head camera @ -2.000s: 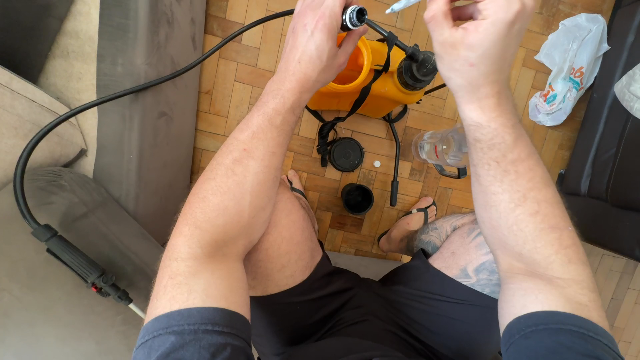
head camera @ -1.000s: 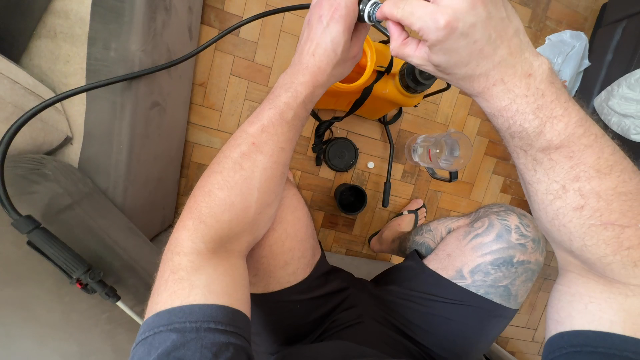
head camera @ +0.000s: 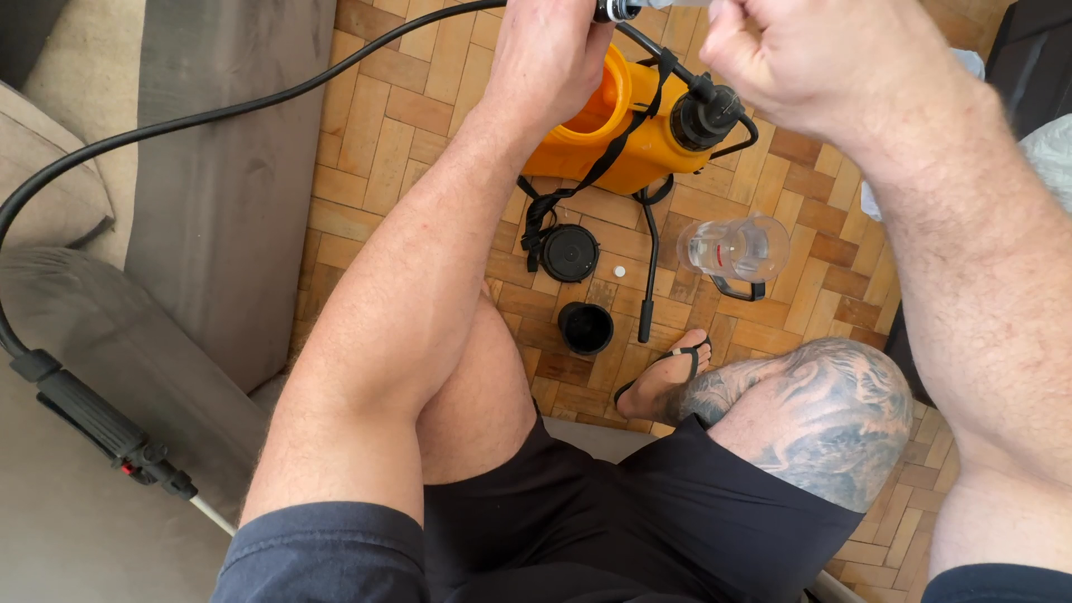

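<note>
At the top edge my left hand (head camera: 557,59) grips a small container with a threaded neck (head camera: 618,9), only partly in view. A translucent, slim object (head camera: 674,3) lies between that neck and my right hand (head camera: 796,59), whose fingers are closed on its right end; the frame edge cuts it off. Below my hands stands an orange backpack sprayer tank (head camera: 641,151) with an uncovered round filling mouth. Its black pump cap (head camera: 705,115) is at the right, and a black hose (head camera: 243,105) runs left to the spray wand handle (head camera: 92,414) on the sofa.
On the parquet floor are a round black lid (head camera: 570,253), a small white disc (head camera: 620,271), a black cup (head camera: 585,327), the black pump lever (head camera: 646,318) and a clear pitcher (head camera: 737,249). A grey sofa (head camera: 226,193) stands at left; plastic bags (head camera: 1051,155) lie at right.
Two seconds ago my right hand held a slim white object apart from the neck; one second ago my hands met at the neck. Now my right hand is slightly away from it, to the right.
</note>
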